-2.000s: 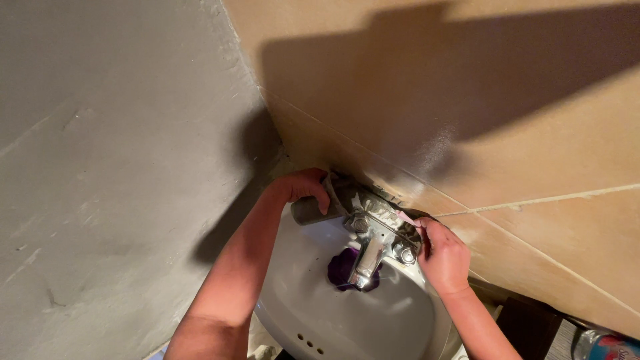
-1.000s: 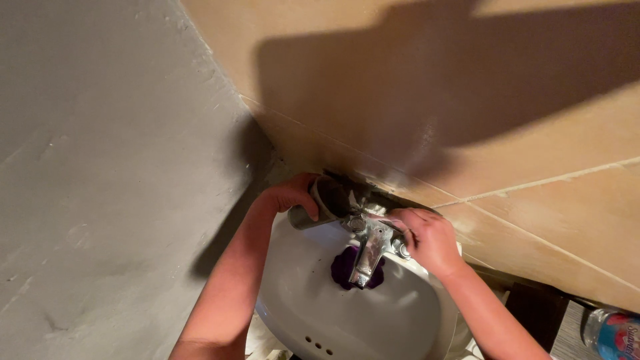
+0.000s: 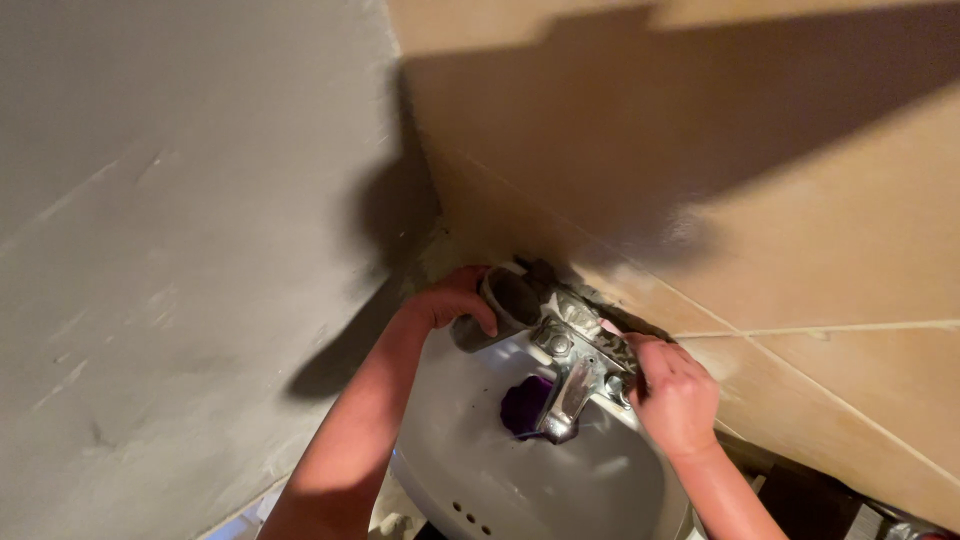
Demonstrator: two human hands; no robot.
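My left hand (image 3: 461,300) grips a dark grey cup (image 3: 484,330), tilted with its mouth toward the chrome faucet (image 3: 574,382) at the back of the white washbasin (image 3: 487,465). At the faucet's right side, my right hand (image 3: 671,386) has its fingers closed around a small thing with a pink end (image 3: 609,327), mostly hidden by the hand. That end is close to the ledge behind the faucet, where white and dark patches show. A dark purple object (image 3: 525,409) lies in the bowl under the spout.
A grey wall (image 3: 187,225) rises on the left and a tan tiled wall (image 3: 825,262) behind the basin, meeting in a corner near the cup. Overflow holes (image 3: 471,518) show in the basin's front. Dark items (image 3: 802,499) stand at the lower right.
My right hand was over the faucet's right handle one second ago; it now sits farther right, with the pink end showing again. The cup remains in my left hand.
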